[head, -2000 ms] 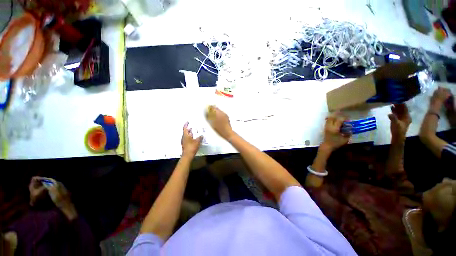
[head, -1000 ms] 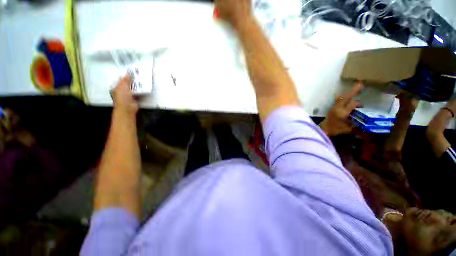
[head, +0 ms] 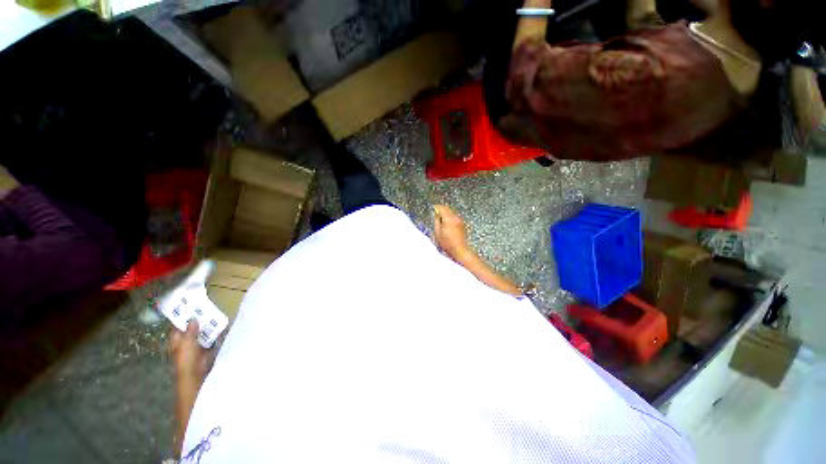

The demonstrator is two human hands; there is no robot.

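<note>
My left hand point(head: 188, 349) is at the lower left, beside my body, and holds a white label sheet point(head: 195, 313) with small black printed blocks. The sheet is slightly bent and hangs over the floor and a carton. My right hand point(head: 450, 232) is near the middle, over the speckled floor, with its fingers curled. Something small and yellowish shows at its fingertips, too blurred to name. My shirt hides part of both arms.
An open brown carton point(head: 258, 204) and a red stool point(head: 163, 227) stand at left. Another red stool point(head: 457, 134) is ahead. A blue crate point(head: 598, 254), an orange-red stool point(head: 625, 326) and cartons are at right. People sit at upper left and upper right. A table edge point(head: 725, 367) runs lower right.
The view has swung from the white table to the floor and stools. My left hand still holds the label sheet, now at my side. My right hand has come back from the table.
</note>
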